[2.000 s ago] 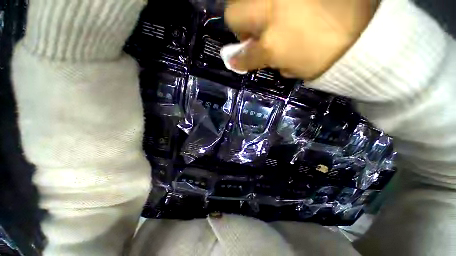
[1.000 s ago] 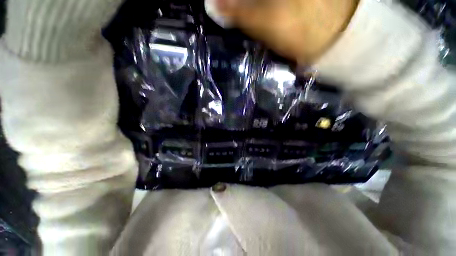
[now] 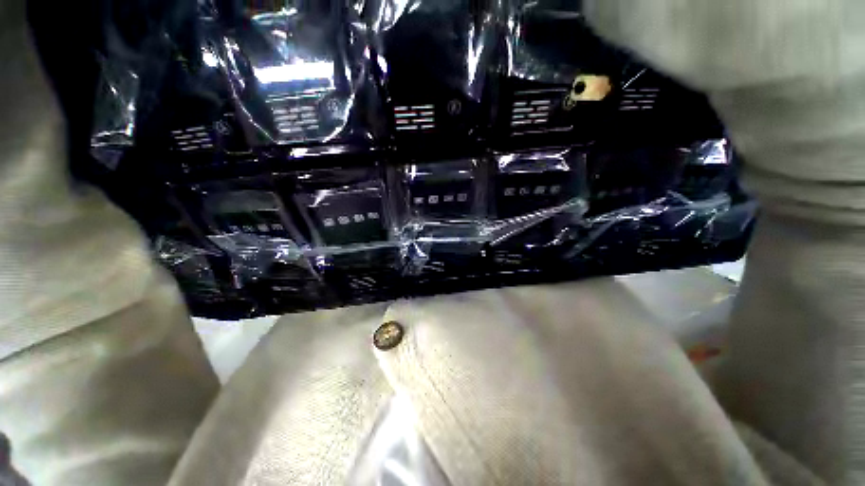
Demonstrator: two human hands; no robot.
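Note:
Black printed units (image 3: 436,195) lie in rows right in front of my body, with rows of small white print and icons. Clear plastic film (image 3: 294,71) lies crinkled and shining over them. A small yellow tag (image 3: 593,87) with a dark spot sits on one unit at the upper right. My left hand and my right hand are both out of the picture; only my pale sleeves show at the left and right. The white wiping cloth does not show.
My pale garment with a metal button (image 3: 388,335) fills the bottom, close against the near edge of the units. A pale flat surface (image 3: 688,302) with a small orange-red mark shows at the lower right.
My right hand and the white cloth have left the picture over the top edge. The view has moved closer to the near rows, and my sleeves stand further apart.

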